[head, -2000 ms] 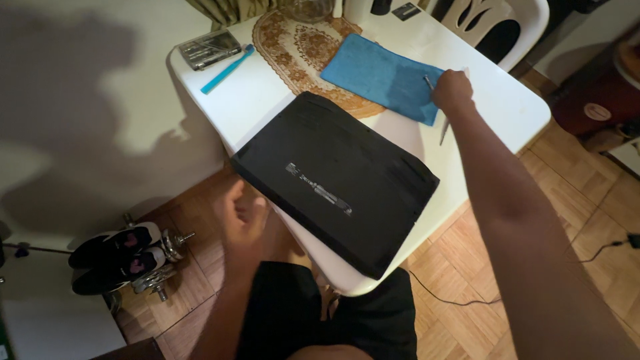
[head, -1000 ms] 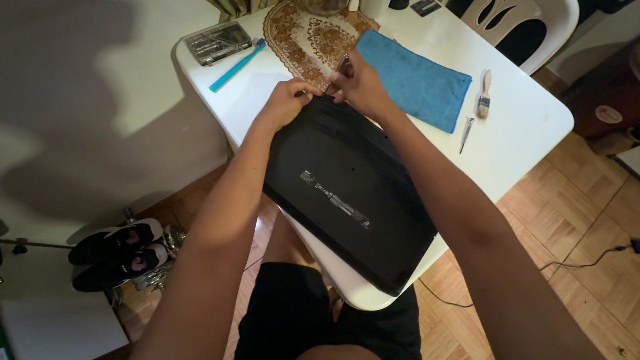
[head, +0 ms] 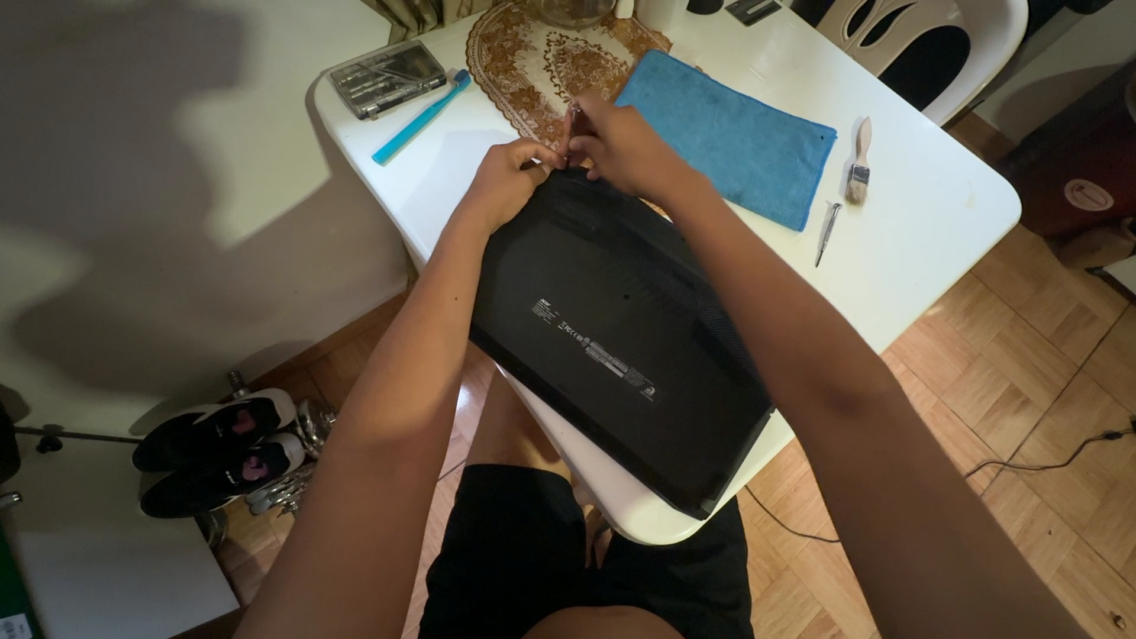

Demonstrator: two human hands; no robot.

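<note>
A black laptop lies upside down on the white table, its labelled underside facing up. My right hand grips a small screwdriver, held upright with its lower end at the laptop's far corner; the tip is hidden. Beside it, the fingertips of my left hand meet at the same corner, touching the laptop's edge. A blue microfiber cloth lies right of my hands. Farther right are a flat paintbrush and another small screwdriver.
On the white table, a clear bit case and a blue toothbrush lie at the far left, near a patterned brown placemat. A plastic chair stands behind. Black shoes are at lower left; a cable runs over the floor.
Two seconds ago my right hand was over the cloth's right edge and my left hand beside the laptop's near-left side. Both have moved to its far corner and stayed there since one second ago.
</note>
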